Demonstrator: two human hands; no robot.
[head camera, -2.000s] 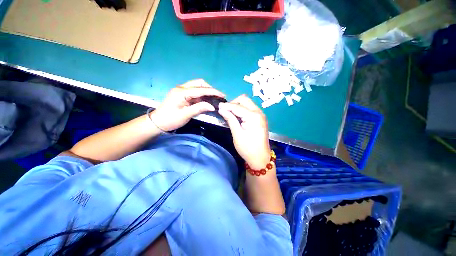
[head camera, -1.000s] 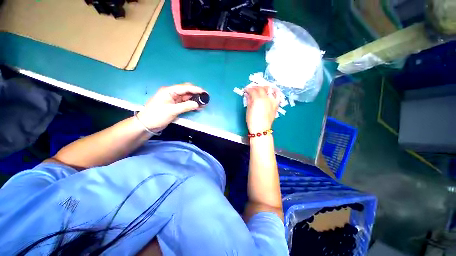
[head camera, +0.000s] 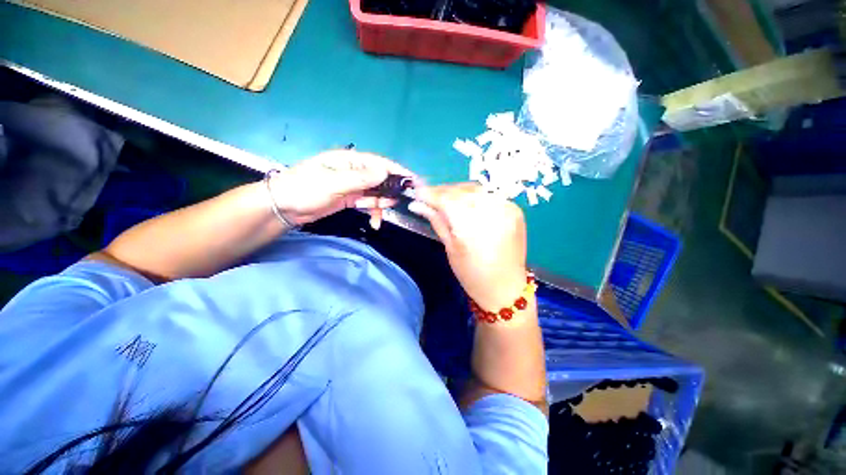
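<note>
My left hand (head camera: 329, 186) holds a black housing (head camera: 397, 186) near the bench's front edge, its open end turned toward my right hand. My right hand (head camera: 475, 227) is at that end with thumb and fingertips closed on a small white piece (head camera: 414, 194), partly hidden by the fingers. A loose pile of small white pieces (head camera: 508, 160) lies on the green bench beyond my right hand. A clear plastic bag of white pieces (head camera: 580, 93) is behind the pile.
A red parts bin (head camera: 445, 42) with black housings stands at the far side. Cardboard (head camera: 199, 37) lies at the far left. A blue plastic crate (head camera: 682, 408) of black parts stands at the lower right. A tape-wrapped bar (head camera: 751, 91) is beyond the bench end.
My right hand has left the white pile and moved left, back to the black housing. The housing, in my left hand, is now turned toward it. The camera view has shifted a little.
</note>
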